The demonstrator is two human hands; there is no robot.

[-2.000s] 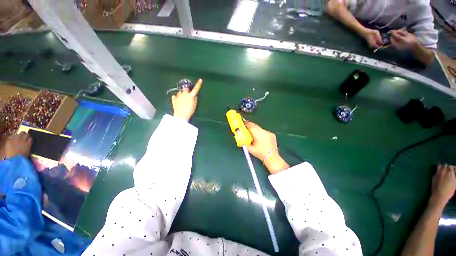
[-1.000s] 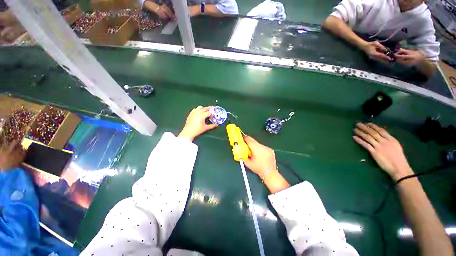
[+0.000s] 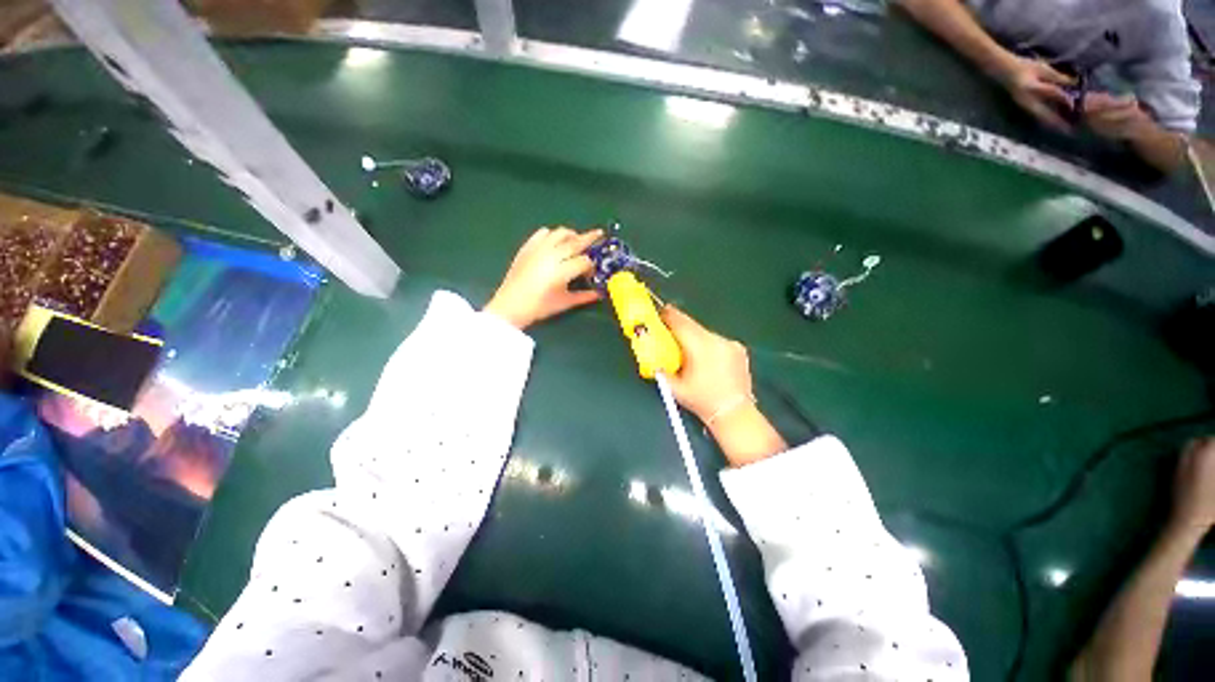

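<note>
My left hand [image 3: 546, 276] grips a round dark blue wired unit [image 3: 608, 255] by its left side, above the green belt. My right hand [image 3: 706, 366] holds a bright yellow hot glue gun [image 3: 645, 329], its nozzle end at the lower edge of the unit. The nozzle tip and any glue are too small to make out. A long whitish glue stick [image 3: 705, 513] trails from the rear of the gun towards me. A thin pale lead sticks out to the right of the held unit.
Other wired units lie on the belt [image 3: 533, 147] at upper left [image 3: 428, 177] and right [image 3: 817, 295]. A black housing [image 3: 1081, 248] lies far right. A black cord [image 3: 1066, 493] and a neighbour's arm [image 3: 1149, 600] are at right. A white post [image 3: 253, 153], phone [image 3: 93, 358] and trays are left.
My left hand has taken hold of a unit and brought it right to the glue gun, now tilted against the nozzle end. The loose units have shifted right in view. The neighbour's right-side hand has drawn back.
</note>
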